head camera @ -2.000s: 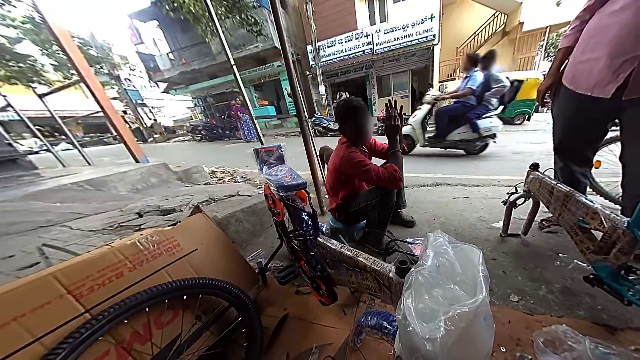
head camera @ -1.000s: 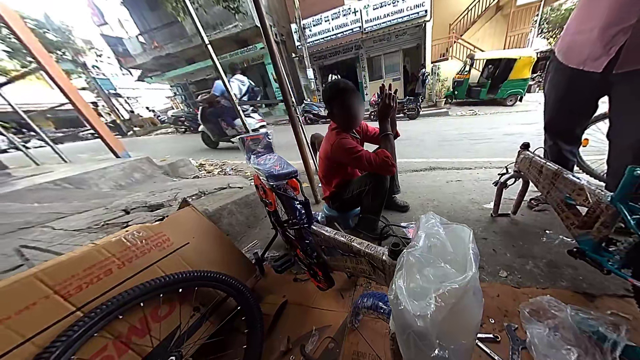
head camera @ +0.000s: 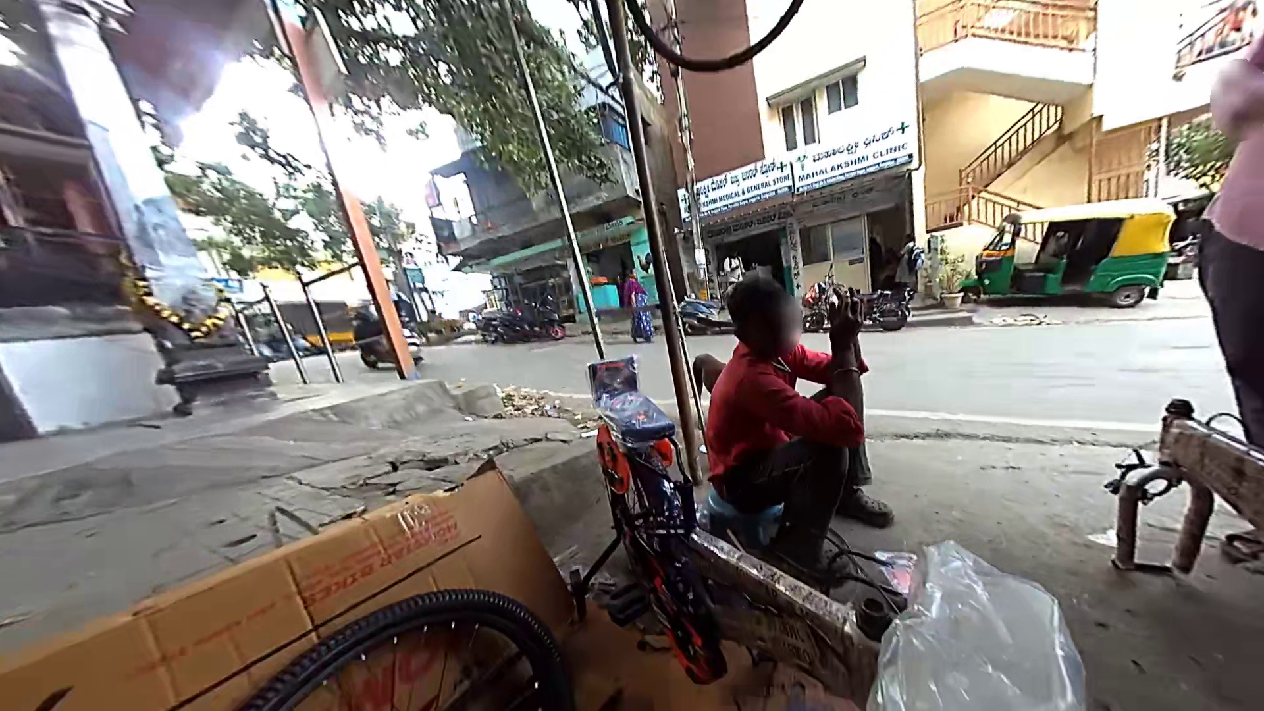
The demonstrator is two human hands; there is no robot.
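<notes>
Neither my left hand nor my right hand shows in the head view. A bicycle wheel with a black tire (head camera: 528, 642) lies low in front of a flattened cardboard box (head camera: 227, 602). Right of the box stands a small bicycle with a plastic-wrapped dark blue seat (head camera: 637, 415) and orange parts. A wrapped frame piece (head camera: 780, 592) runs from it toward a clear plastic bag (head camera: 978, 642) at the bottom right.
A person in a red shirt (head camera: 780, 395) sits on a low blue stool (head camera: 741, 518), both hands raised. A thin metal pole (head camera: 657, 237) rises beside them. At the right are another wrapped frame (head camera: 1215, 464) and a standing person (head camera: 1234, 227). A green and yellow auto rickshaw (head camera: 1076, 252) stands across the road.
The view has swung up and left. The scooter with riders has moved left along the road. The seated person's raised hands have come closer together.
</notes>
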